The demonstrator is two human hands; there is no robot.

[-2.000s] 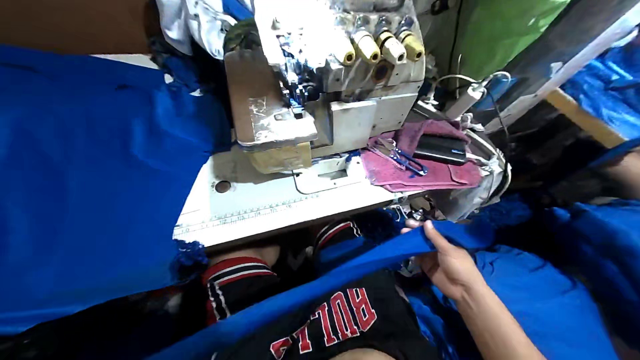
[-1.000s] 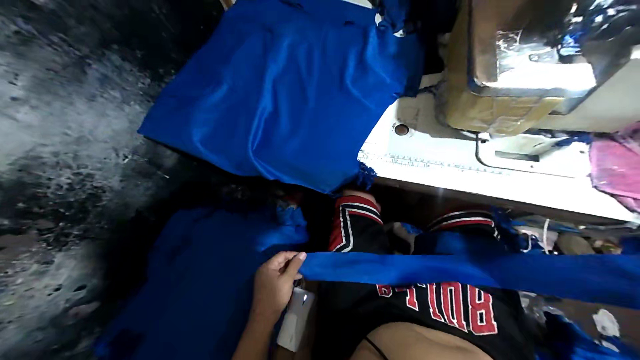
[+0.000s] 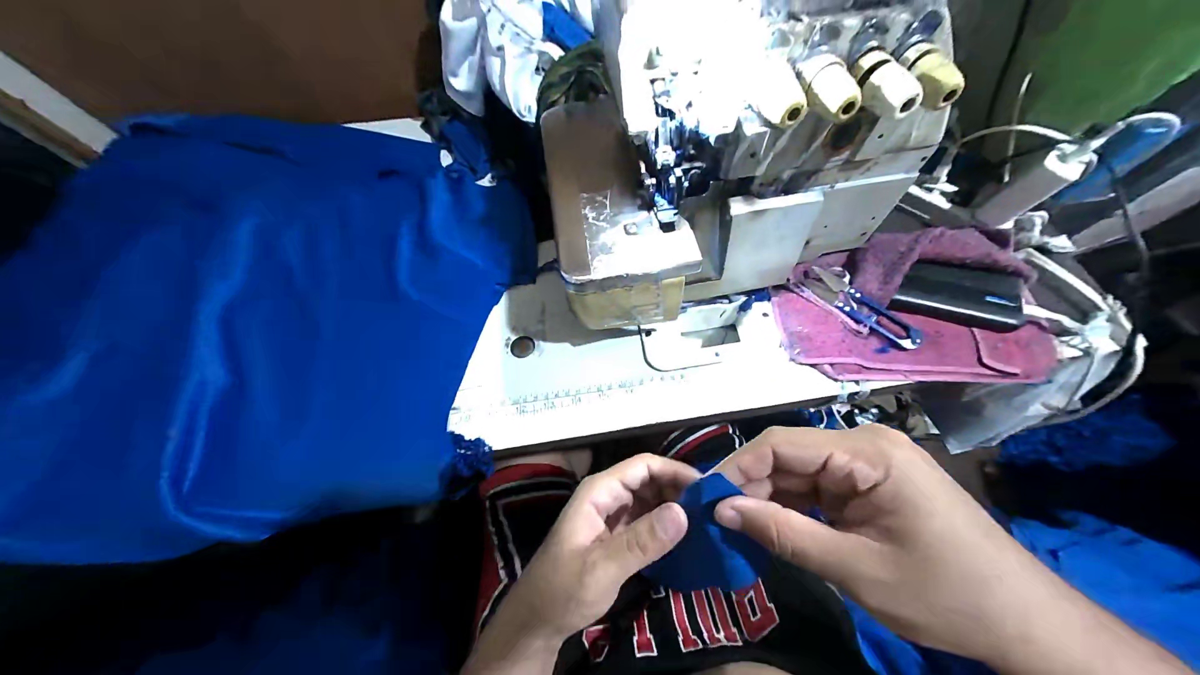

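Note:
A blue fabric strip (image 3: pixel 708 548) is pinched between both hands over my lap, its upper edge between the fingertips. My left hand (image 3: pixel 609 539) grips its left side with thumb and fingers. On its right side, my right hand (image 3: pixel 825 516) holds it the same way. Just beyond the hands is the front edge of a white sewing table (image 3: pixel 600 412) with a printed ruler scale. An overlock sewing machine (image 3: pixel 647 244) stands on it, with several cream tension knobs on its front. How far the strip runs below the hands is hidden.
A large blue cloth (image 3: pixel 281 328) drapes over the table's left side. Right of the machine, a pink cloth (image 3: pixel 937 347) carries thread snips (image 3: pixel 877 314) and a black case (image 3: pixel 961 295). White cables (image 3: pixel 1125 356) loop at the right edge. More blue fabric (image 3: pixel 1106 562) lies low right.
One second ago my left hand held the long strip's end far out to the left; now both hands are together over my lap. The view has swung back toward the machine.

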